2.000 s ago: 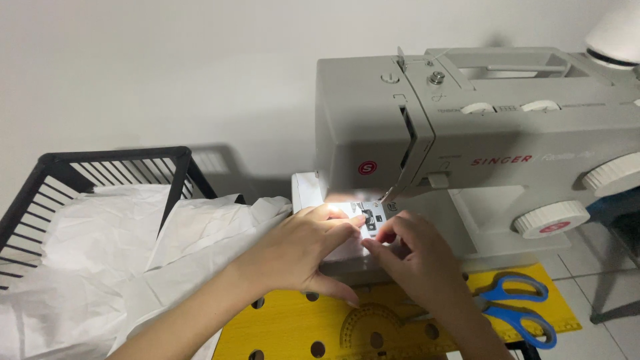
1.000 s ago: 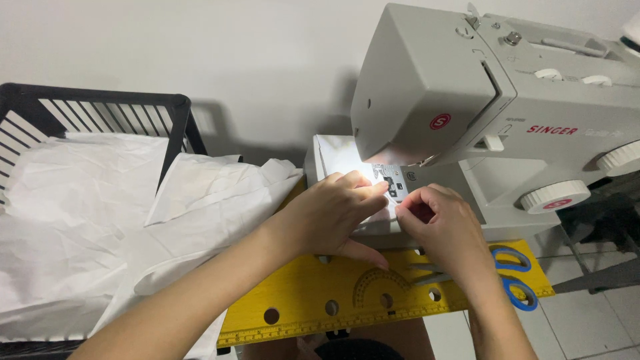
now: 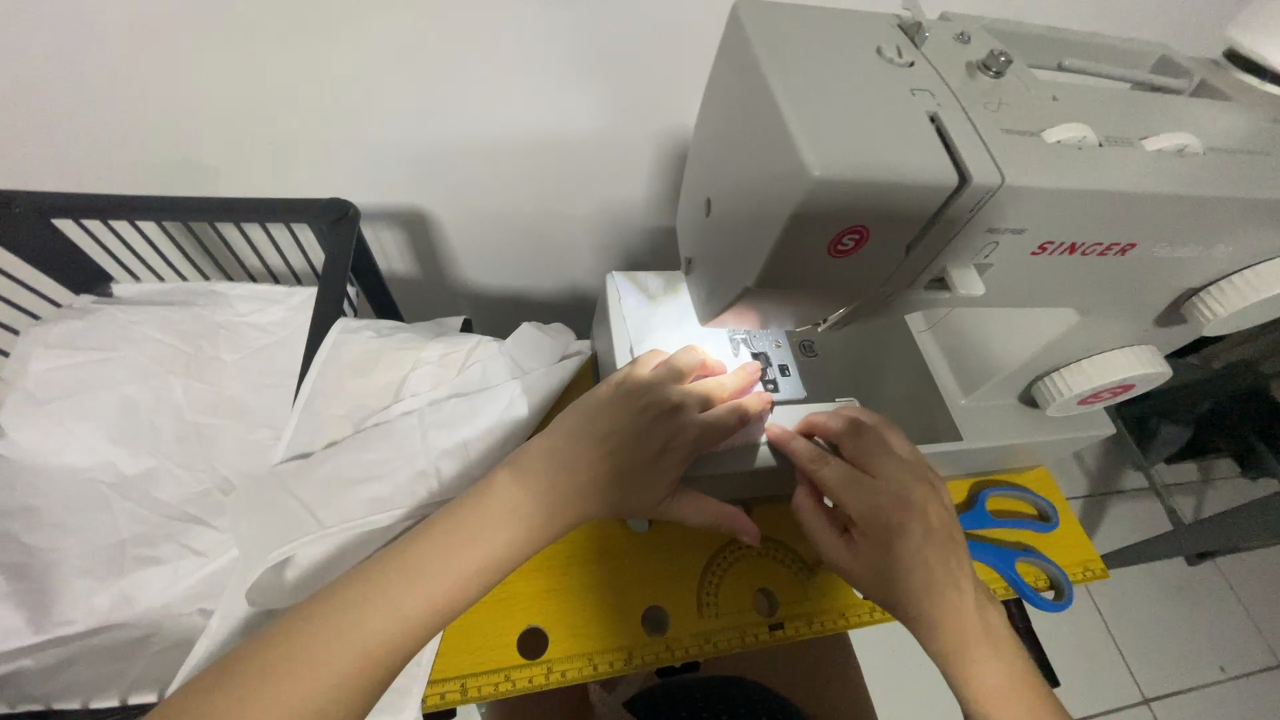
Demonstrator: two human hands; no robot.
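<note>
A grey Singer sewing machine (image 3: 1000, 220) stands at the right, its lamp lighting the metal needle plate (image 3: 785, 375). My left hand (image 3: 655, 430) lies palm down over the left front of the lit bed, fingertips at the plate's near left edge and thumb spread below. Close to those fingertips, my right hand (image 3: 870, 500) has thumb and index finger pinched together at the front edge of the bed. Whether anything thin is between them cannot be told. White fabric (image 3: 400, 430) lies left of the machine, reaching toward the bed behind my left forearm.
A black slatted basket (image 3: 345, 240) with more white fabric stands at the left. Below the machine is a yellow board (image 3: 590, 600) with round holes, ruler marks and a protractor scale. Blue-handled scissors (image 3: 1010, 510) lie on its right end. A pale wall rises behind.
The view has shifted and moved closer to the machine. Both hands stay by the needle plate, with the left fingers now lying nearer its front left edge.
</note>
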